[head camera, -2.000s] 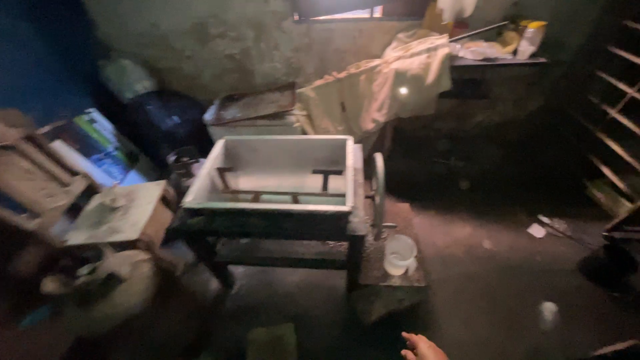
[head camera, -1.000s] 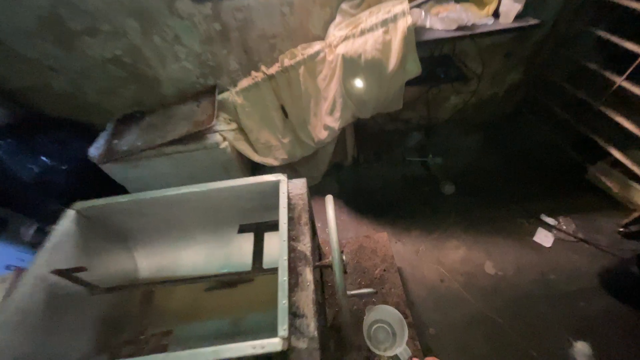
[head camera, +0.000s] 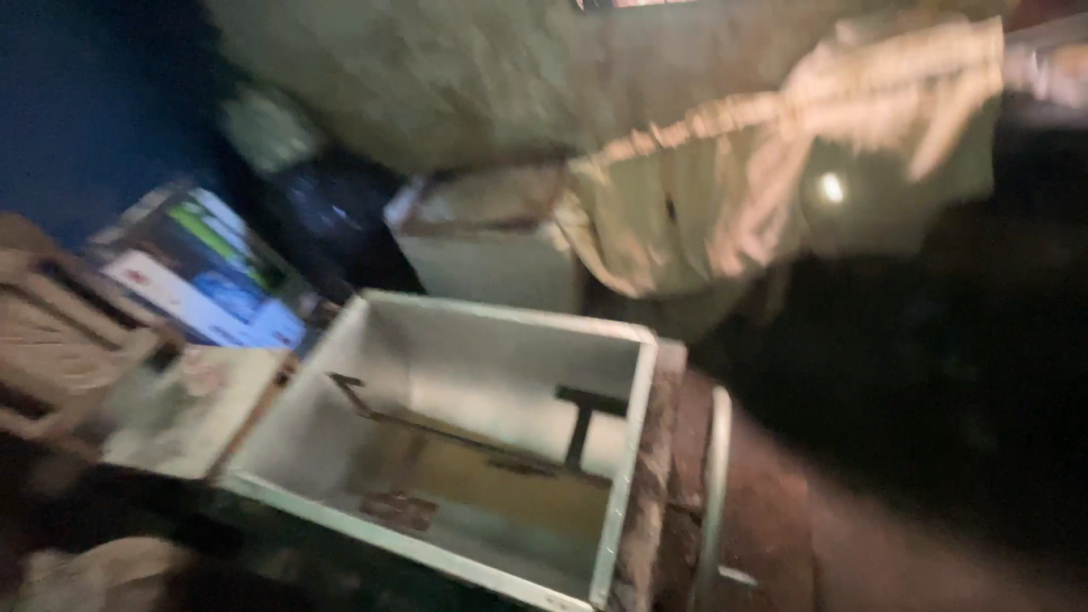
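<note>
Neither my left hand nor my right hand shows in the head view now. A rectangular pale metal trough (head camera: 374, 531) stands in the middle on a dark stand with a worn side beam (head camera: 650, 484). Inside it lies a thin dark bar with a T-shaped end piece (head camera: 582, 425), above a yellowish-brown bottom. A curved pale metal rim, perhaps a wheel (head camera: 718, 484), stands upright just right of the trough. The picture is blurred, so finer detail cannot be told.
A wooden chair (head camera: 68, 340) with a pale seat or board (head camera: 191, 408) is at the left, near a printed panel (head camera: 221, 280). Behind the trough stand a pale box (head camera: 501, 263), a dark plastic bag (head camera: 331, 212) and a draped cream cloth (head camera: 705, 204). Reddish-brown floor lies at lower right.
The view has swung left since one second ago. A hand seen at the bottom edge two seconds ago, and the clear jug beside the trough, are out of view now.
</note>
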